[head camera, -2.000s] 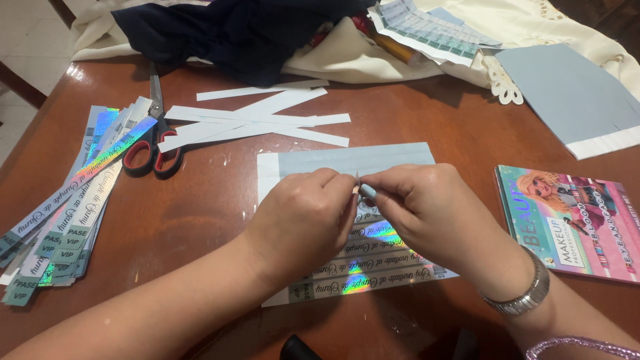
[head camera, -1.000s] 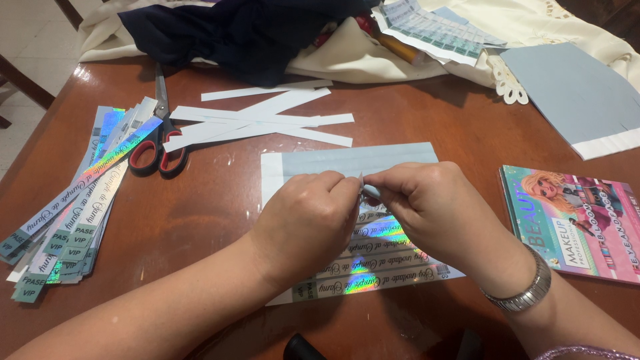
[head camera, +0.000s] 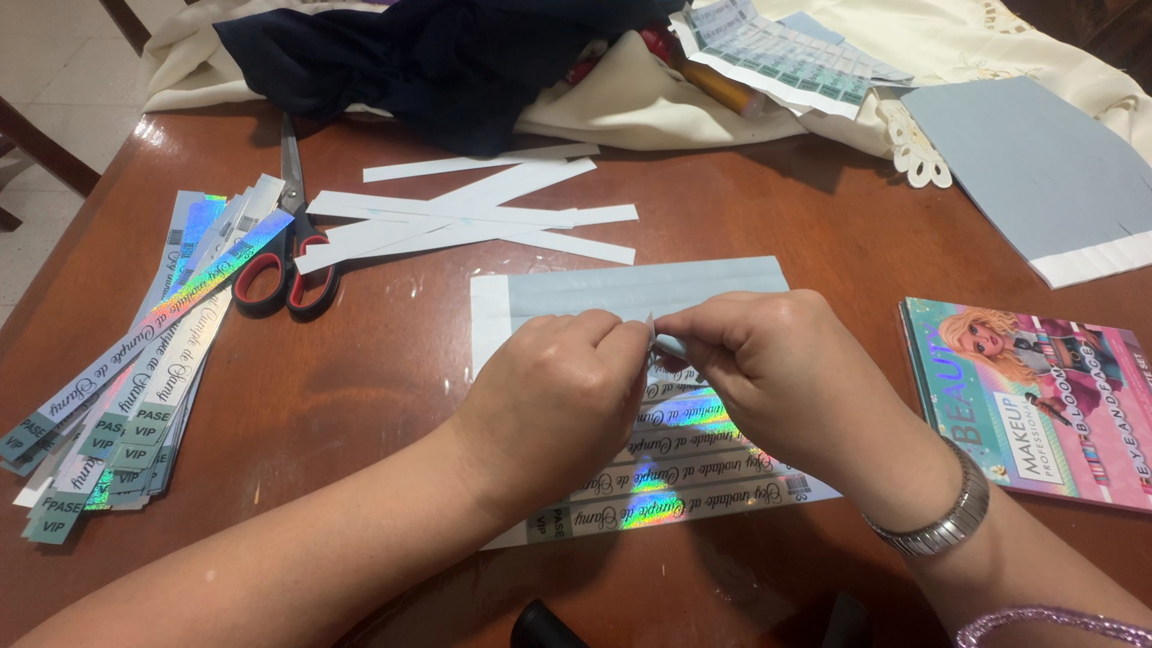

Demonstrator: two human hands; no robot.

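Observation:
Both my hands meet over a sheet of printed holographic wristband strips (head camera: 684, 459), partly blue-grey and plain at its far part. My left hand (head camera: 562, 405) is closed, its thumb and finger pinching a small pale piece (head camera: 650, 326) whose tip sticks up between the hands. My right hand (head camera: 774, 369) pinches the same spot from the right side, with thumb and fingertip touching there. What the piece is, and how much of it lies inside the fingers, cannot be told. A metal watch band (head camera: 945, 513) is on my right wrist.
A pile of cut strips (head camera: 153, 360) lies left, beside black-and-red scissors (head camera: 297, 261). White paper strips (head camera: 468, 216) cross behind the sheet. A makeup booklet (head camera: 1035, 405) and a blue-grey sheet (head camera: 1035, 162) lie right. Dark cloth (head camera: 387, 63) and a cream tablecloth (head camera: 675, 108) cover the far edge.

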